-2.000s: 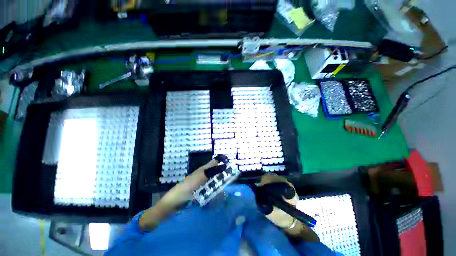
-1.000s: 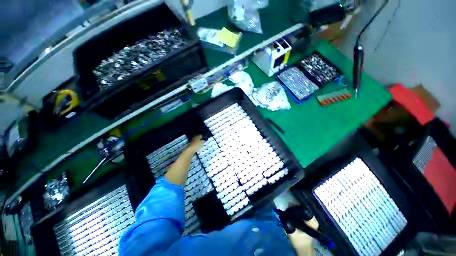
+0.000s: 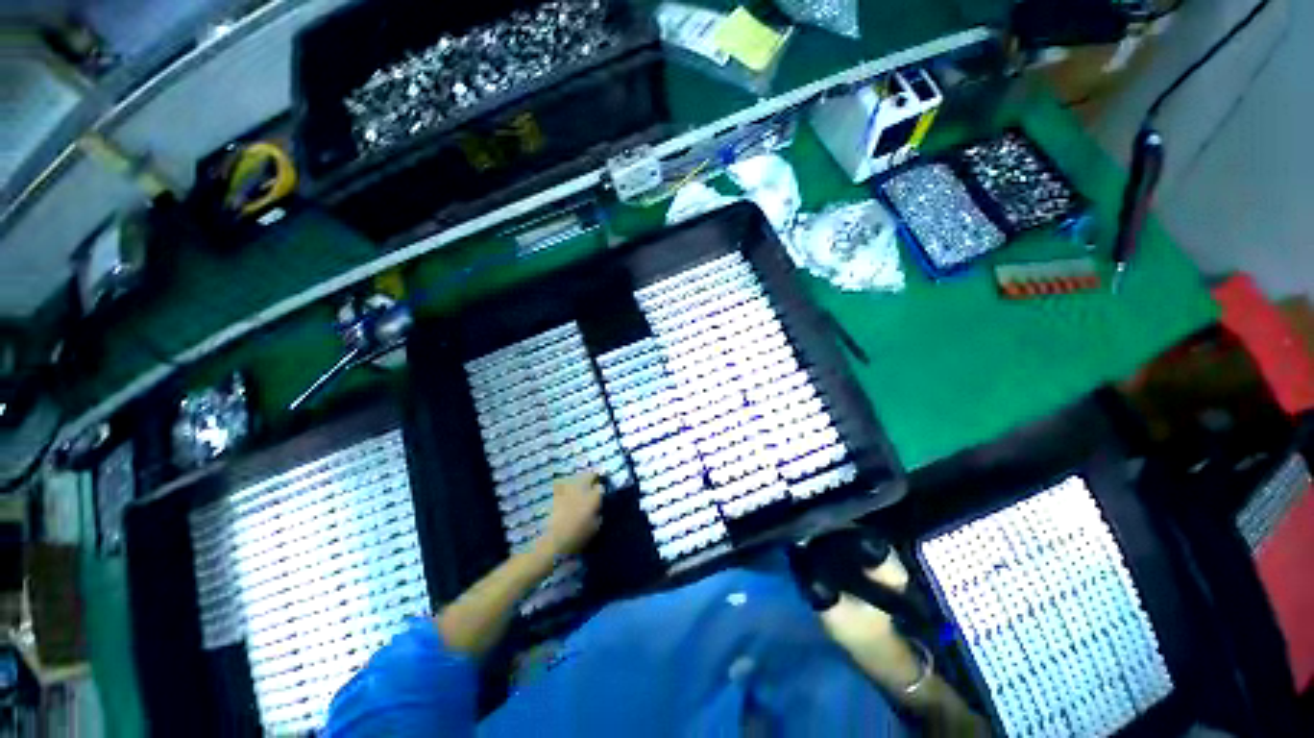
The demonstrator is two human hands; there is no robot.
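Observation:
The centre parts tray [image 3: 882, 487] is a black tote with close rows of silvery metal parts [image 3: 735, 382] and dark gaps at its far and near sides. My left hand [image 3: 575, 513] reaches into it, fingertips down on the parts beside the near gap. Whether the fingers grip a part cannot be told. My right hand [image 3: 869, 594], with black coverings on some fingers, is close to my body at the tray's near right corner. It is closed around a slim black tool with a blue end [image 3: 945, 633], partly hidden by the hand.
The left parts tray [image 3: 173, 606] and lower-right parts tray [image 3: 1045, 606] flank me. A bulk bin [image 3: 432, 188] of jumbled parts stands on the shelf. Small-parts trays [image 3: 944, 216], plastic bags [image 3: 850, 245], a white box [image 3: 876, 127], an orange-red strip [image 3: 1049, 280] and a hanging screwdriver [image 3: 1138, 202] lie beyond.
My left hand held a metal workpiece near my body, then reached to the centre tray's far gap; now it is at the near gap. My right hand keeps the tool. The head view has turned.

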